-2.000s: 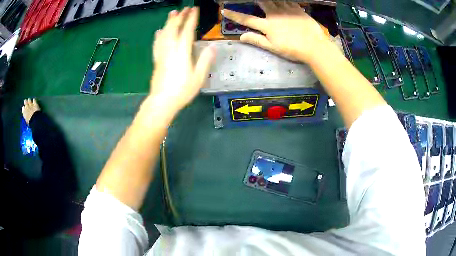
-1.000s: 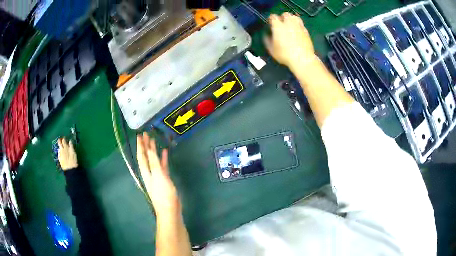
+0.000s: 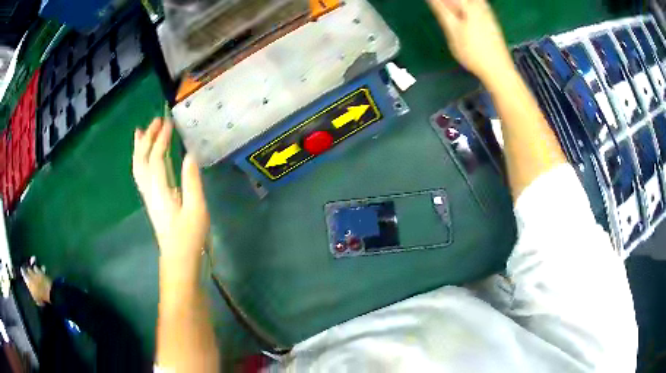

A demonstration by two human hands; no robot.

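Note:
The press's silver base plate (image 3: 292, 84) lies tilted at upper centre. Below it are the arrow label (image 3: 352, 118) and red button (image 3: 318, 143). The nest and press head (image 3: 226, 36) are blurred and cut by the top edge. My left hand (image 3: 169, 193) is raised left of the plate, fingers apart, empty. My right hand (image 3: 471, 33) is at the top edge, right of the press. Its fingertips are cut off, so its grip is unclear. A lone phone frame (image 3: 423, 222) with blue film lies flat in front of the press.
Paired phone frames (image 3: 464, 146) lie partly under my right forearm. A filled blister tray (image 3: 607, 164) and dark frames (image 3: 559, 95) stand at right. Black trays (image 3: 91, 73) and a red tray (image 3: 20, 138) are at left. Another worker's hand (image 3: 36, 283) is lower left. A cable (image 3: 237, 309) runs beside the press.
My hands have left the nest and plate. My left hand has moved up and left since one second ago; my right has moved up to the frame edge. The view has turned and shifted.

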